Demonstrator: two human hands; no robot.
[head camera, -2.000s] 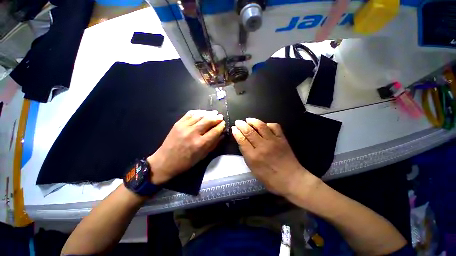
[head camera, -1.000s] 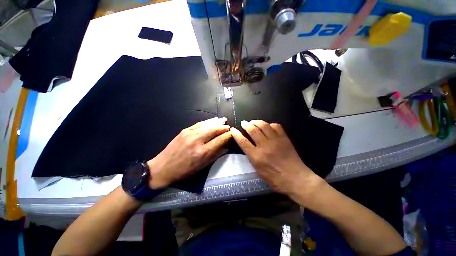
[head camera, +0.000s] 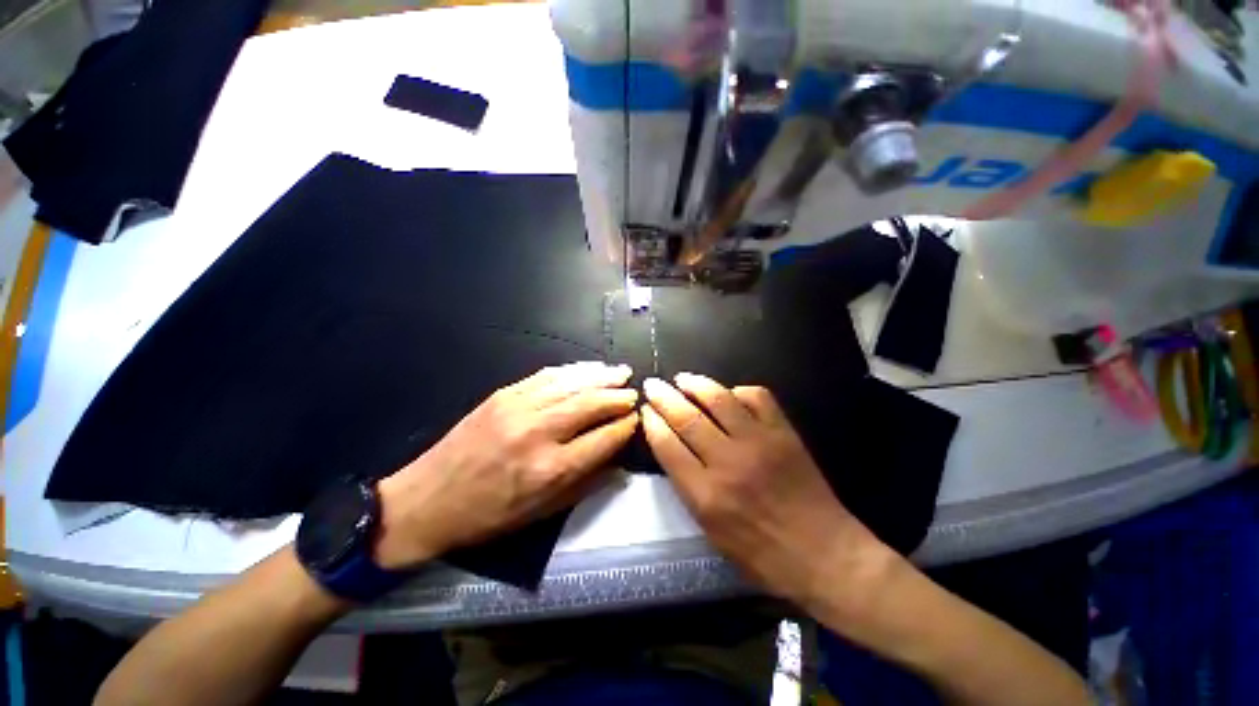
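Note:
A large black garment panel lies flat on the white table under the sewing machine. The lit presser foot is over the panel, with light stitch lines running from it toward my fingertips. My left hand, with a watch at the wrist, lies on the panel, fingertips near the stitching. My right hand lies just to its right, fingertips almost touching the left ones. The fingers seem to pinch the cloth edge at the stitching; what lies under them is hidden.
A small black strip lies behind the panel, another right of the needle. Stacked black cloth is at far left. Coloured rings and a pink tool lie at right. A measuring scale edges the table.
The camera view has shifted, so the machine appears further right and the hands lower. Both hands remain together on the cloth near the stitching.

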